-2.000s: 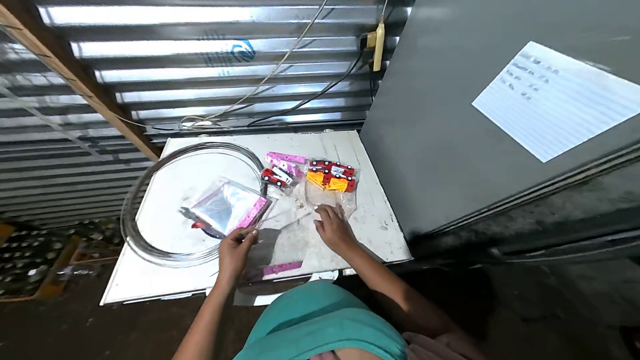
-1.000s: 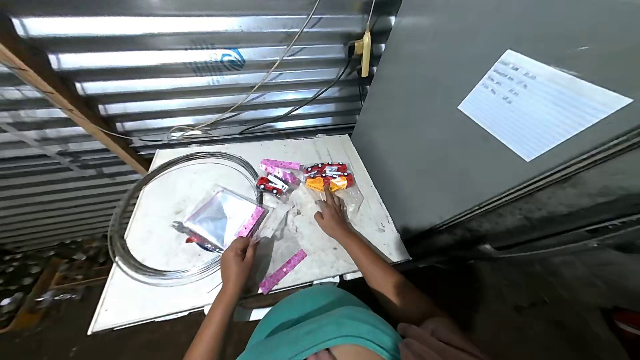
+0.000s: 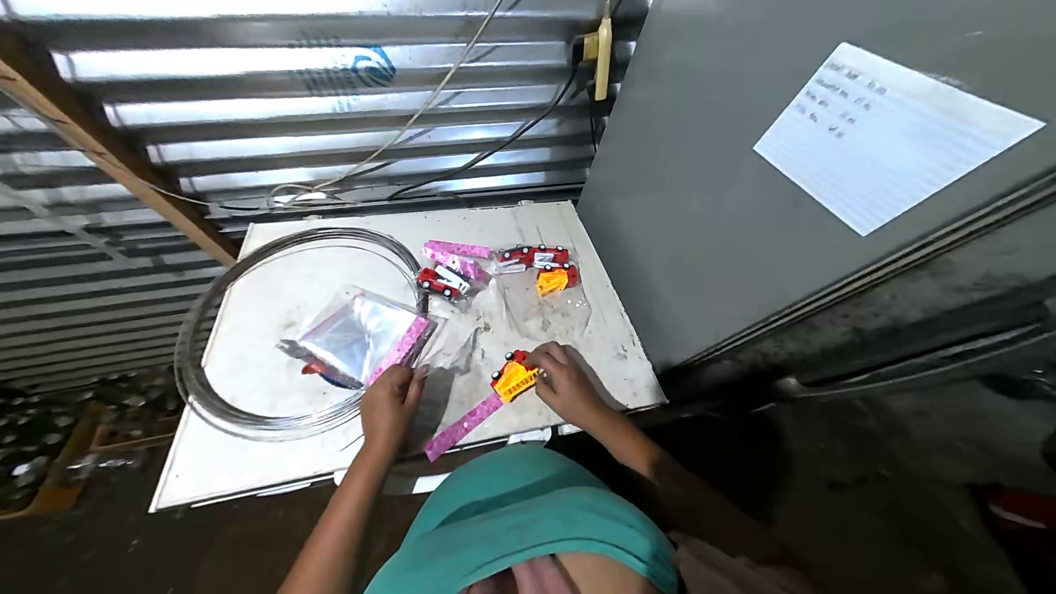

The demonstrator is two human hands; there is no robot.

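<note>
My right hand [image 3: 567, 384] grips a yellow and red toy truck [image 3: 515, 378] by its right end, low over the white table top. My left hand [image 3: 391, 404] has thumb and finger on a clear plastic bag [image 3: 452, 345], whose extent is hard to make out. Just beyond that hand lie clear plastic packets with a pink patterned strip [image 3: 402, 350]. A loose pink strip [image 3: 464, 427] reaches from near the truck toward the front edge. Farther back are a red and white toy vehicle [image 3: 439, 282] and several red and yellow toy vehicles [image 3: 554, 279] on clear plastic.
A large coil of metal wire [image 3: 191, 363] rests on the left of the white table [image 3: 247, 474]. Corrugated metal sheeting with cables [image 3: 421, 111] stands behind. On the right, a grey panel [image 3: 685, 190] bears a paper sheet with handwriting [image 3: 899, 136].
My right hand has come back toward me from the toy group with a yellow and red truck, which lay among the other toys before. My left hand stays near the packets.
</note>
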